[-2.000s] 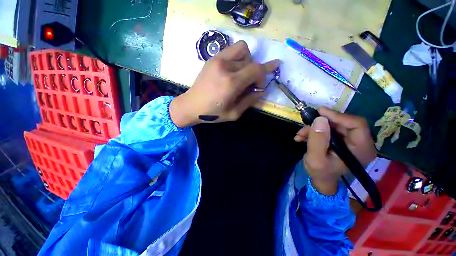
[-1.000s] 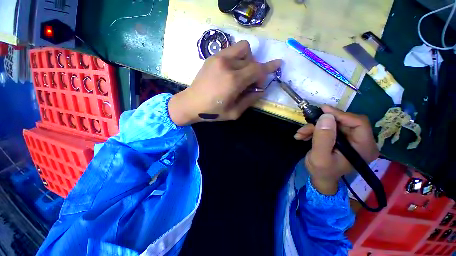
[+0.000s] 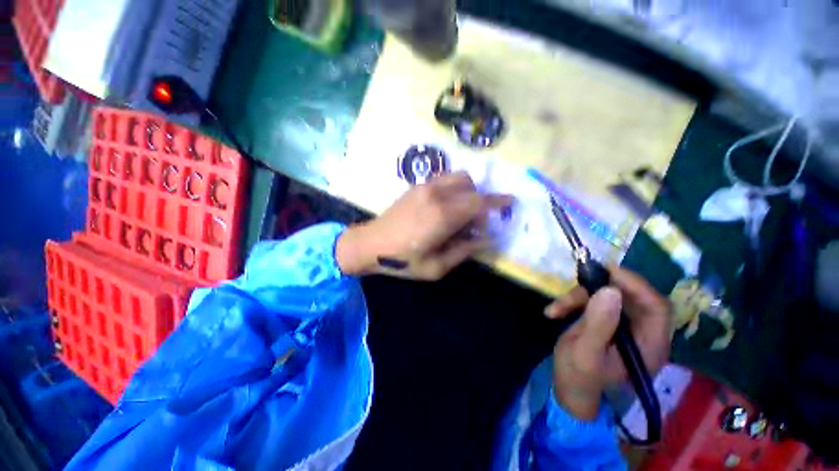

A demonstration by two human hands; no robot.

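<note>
The view is blurred. My right hand [image 3: 607, 336] holds a soldering iron [image 3: 593, 273] by its black handle, with the metal tip pointing up over the white paper. My left hand [image 3: 419, 230] is on the paper, its fingers pinched on a tiny dark part [image 3: 501, 211] too blurred to make out. A round watch case [image 3: 421, 166] with a silvery inside lies just beyond my left hand. Iridescent tweezers [image 3: 575, 204] lie on the paper, partly behind the iron's tip. The tip is apart from the small part.
An open watch unit [image 3: 478, 127] lies on the cream board [image 3: 561, 83]. A scraper [image 3: 676, 245] and a crumpled cream clump [image 3: 704, 313] are at the right. Red trays [image 3: 170, 290] stand at the left and lower right. A grey box with a red-lit switch [image 3: 166, 91] is upper left.
The camera view has shifted, showing more of the bench's far side. The iron's tip has moved up and away from the small part at my left fingers.
</note>
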